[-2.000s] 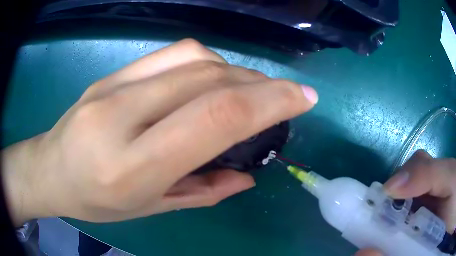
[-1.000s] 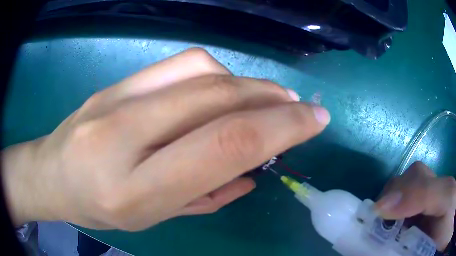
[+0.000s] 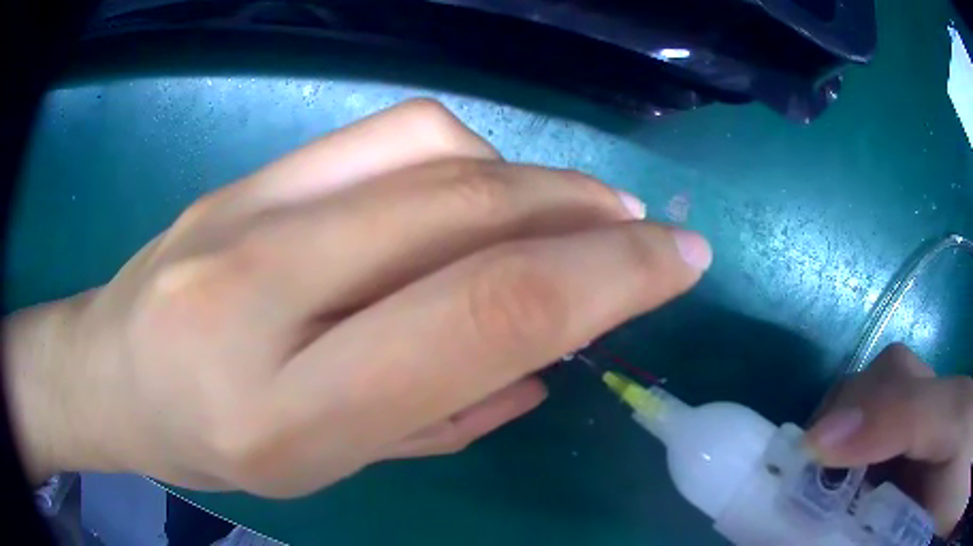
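My left hand (image 3: 352, 309) is closed around a small black unit, which is now almost wholly hidden under the fingers. A small pale bit (image 3: 574, 354) of the unit's rim shows below the index finger, with thin dark red wires (image 3: 629, 369) sticking out to the right. My right hand (image 3: 902, 421), cut off by the right edge, holds a fat translucent white glue syringe (image 3: 726, 453) with its thumb by a clear clamp (image 3: 822, 480). The syringe's yellow-green needle hub (image 3: 632, 390) points up-left, its thin needle at the unit's rim. Whether the tip touches cannot be told.
A shiny black tray (image 3: 597, 48) lies across the top on the glossy green bench (image 3: 768, 203). A clear hose (image 3: 891, 293) curves at the right. A white piece (image 3: 961, 80) is at the upper right edge. Pale items (image 3: 123, 509) show beyond the bench edge at the lower left.
Over the two seconds, my left fingers have moved down and right and now cover the black unit. The syringe has shifted slightly left and down with my right hand. Little differs in the last second.
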